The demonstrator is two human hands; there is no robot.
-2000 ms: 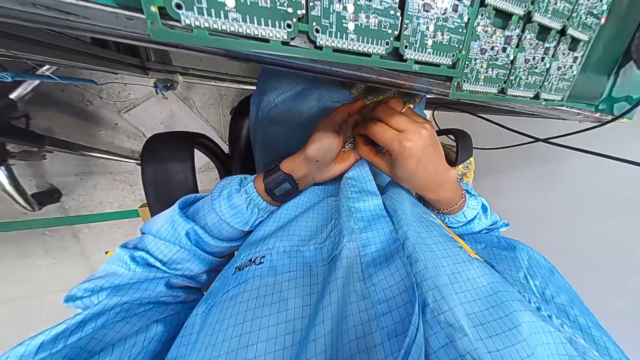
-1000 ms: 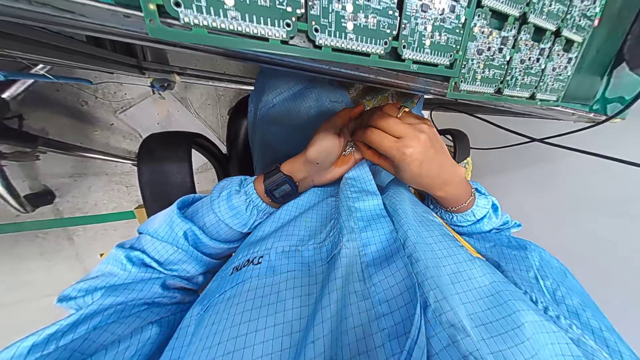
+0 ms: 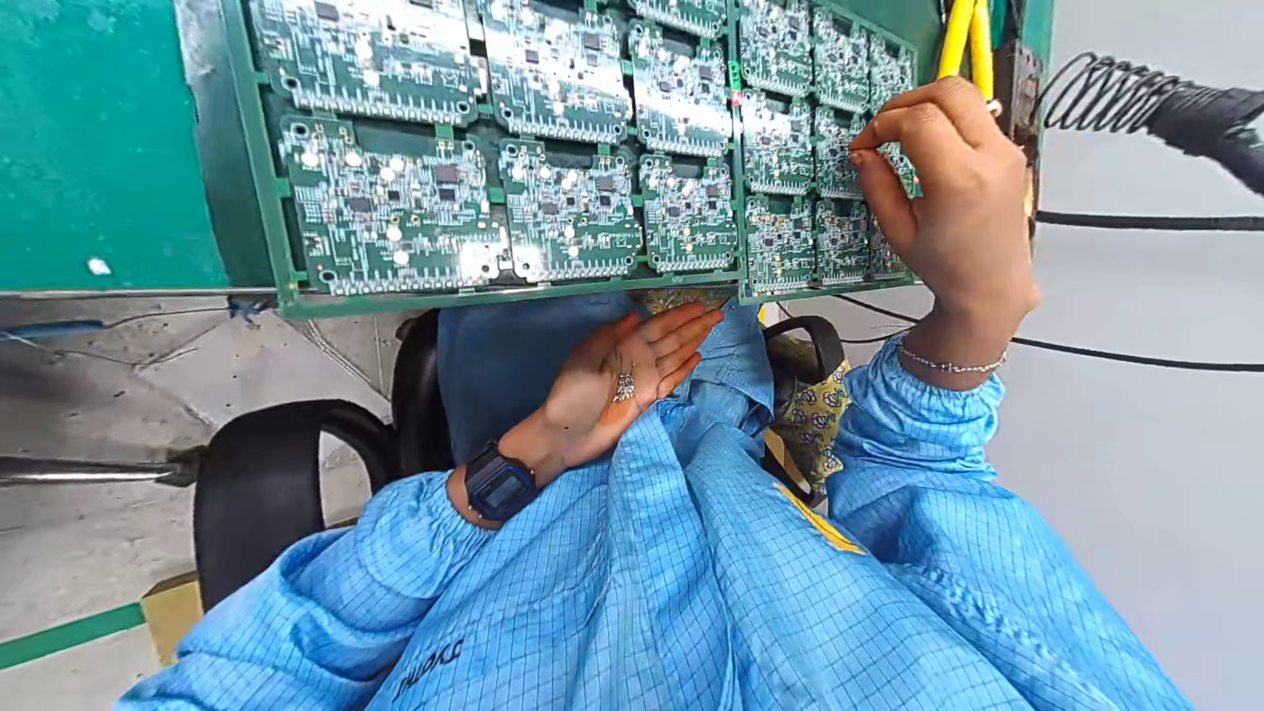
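Palm up, my left hand point(image 3: 617, 385) rests over my lap just below the bench edge, with a small heap of tiny metal parts point(image 3: 624, 383) on the palm. My right hand point(image 3: 943, 178) is above the right-hand panel of circuit boards point(image 3: 780, 242). Its thumb and index finger are pinched together at a board there; whether a tiny part sits between them is too small to tell. Larger green circuit boards point(image 3: 395, 207) fill the panel on the left.
A green mat point(image 3: 99, 148) covers the bench at left. Yellow-handled pliers or cutters point(image 3: 968, 39) lie at the back right, near a black coiled cord point(image 3: 1111, 94). Black cables point(image 3: 1136, 365) run along the right. A black chair armrest point(image 3: 262, 484) stands at lower left.
My right hand has left my left hand and moved up and right to the boards. My left hand has opened out, showing the metal parts. The view has shifted toward the bench.
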